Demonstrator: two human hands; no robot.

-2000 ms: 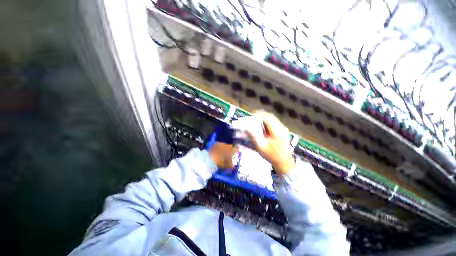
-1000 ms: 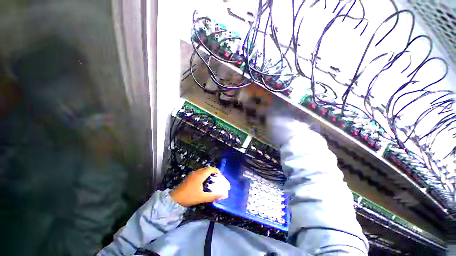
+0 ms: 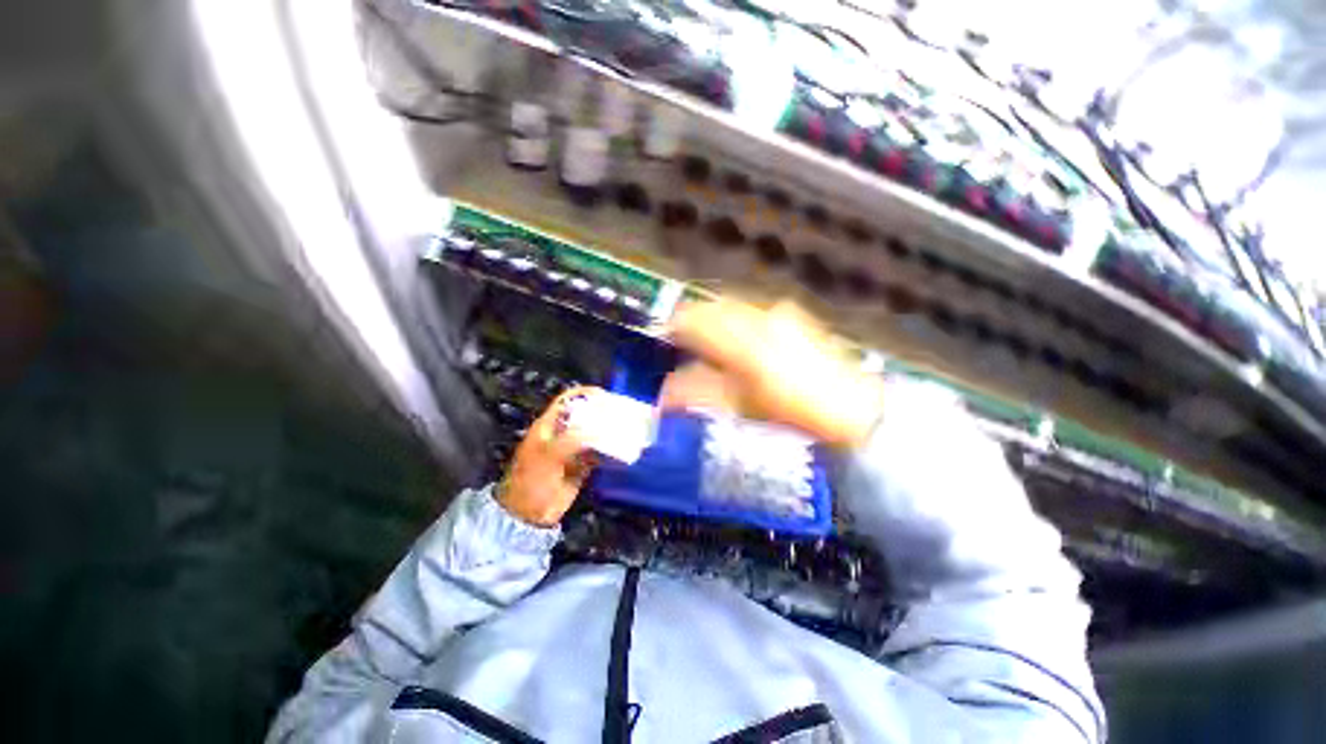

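My left hand (image 3: 544, 462) holds white power adapters (image 3: 611, 425) over the left end of the blue plastic tray (image 3: 662, 484). How many it holds cannot be told. My right hand (image 3: 778, 366) is blurred, above the tray and just right of the held adapters; whether it holds anything cannot be told. White adapters (image 3: 756, 468) stand in rows in the right part of the tray. More white adapters (image 3: 585, 154) are plugged in at the left end of the socket strip (image 3: 771, 247).
A green load board (image 3: 560, 262) runs along the shelf edge below the socket strip. Dark cable rows (image 3: 502, 381) lie under it. Black leads (image 3: 1134, 160) loop above the upper shelf. The pale cabinet frame (image 3: 313, 218) stands at the left.
My right hand has come down from the socket strip to beside my left hand. My left hand still holds white adapters. The camera view has shifted, with more blur.
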